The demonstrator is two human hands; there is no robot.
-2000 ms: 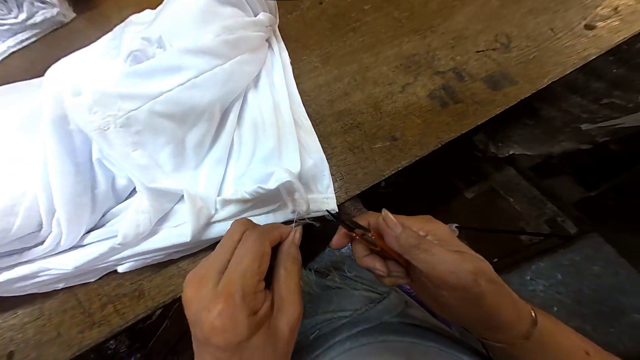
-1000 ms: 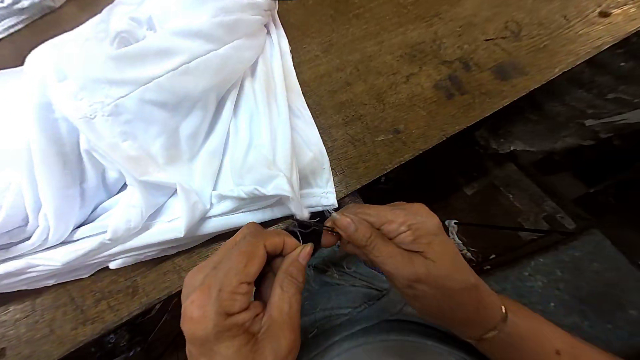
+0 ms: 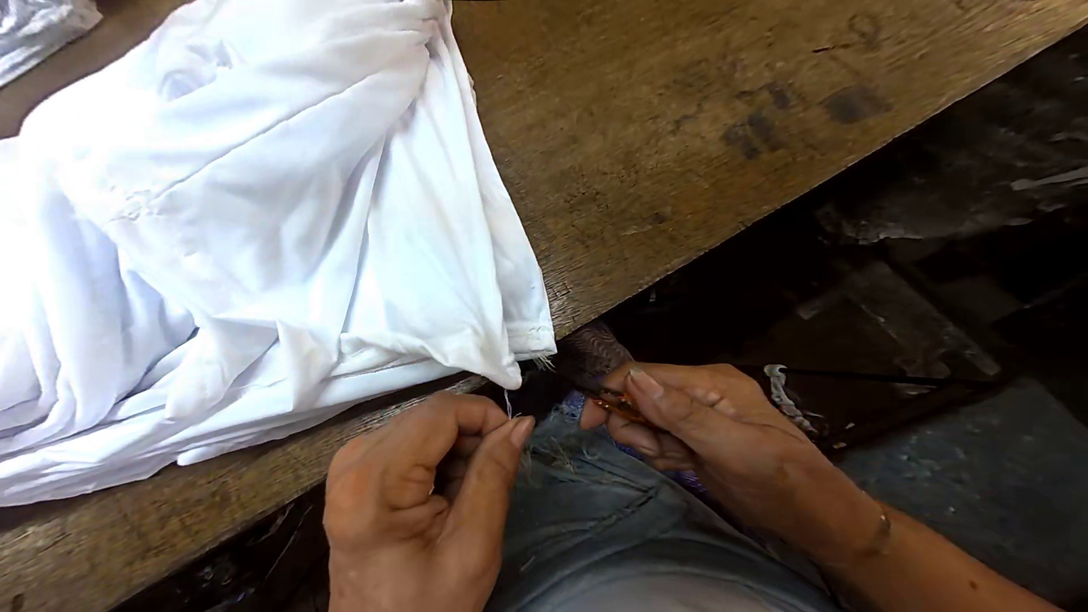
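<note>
A white garment (image 3: 280, 195) lies bunched over the table's edge. From its lower corner a thin white thread (image 3: 508, 403) runs down, taut, to the thumb and forefinger of my left hand (image 3: 429, 501), which pinch it. My right hand (image 3: 705, 425) is to the right of that corner, its fingers closed on a small orange-handled tool (image 3: 619, 405). The tool's dark tip points toward the cloth and is hard to make out against the dark background; its exact kind cannot be told. Short loose threads (image 3: 544, 363) stick out at the garment's hem.
The wooden table (image 3: 680, 127) runs diagonally across the view. Another piece of white cloth (image 3: 38, 30) lies at the top left. My lap in grey-blue cloth (image 3: 595, 527) is below, with thread bits on it. A dark area with a thin bar (image 3: 892, 376) is at right.
My right hand with the orange-handled tool has moved away from my left hand and the hem. The garment's corner now hangs pulled down by the thread in my left hand.
</note>
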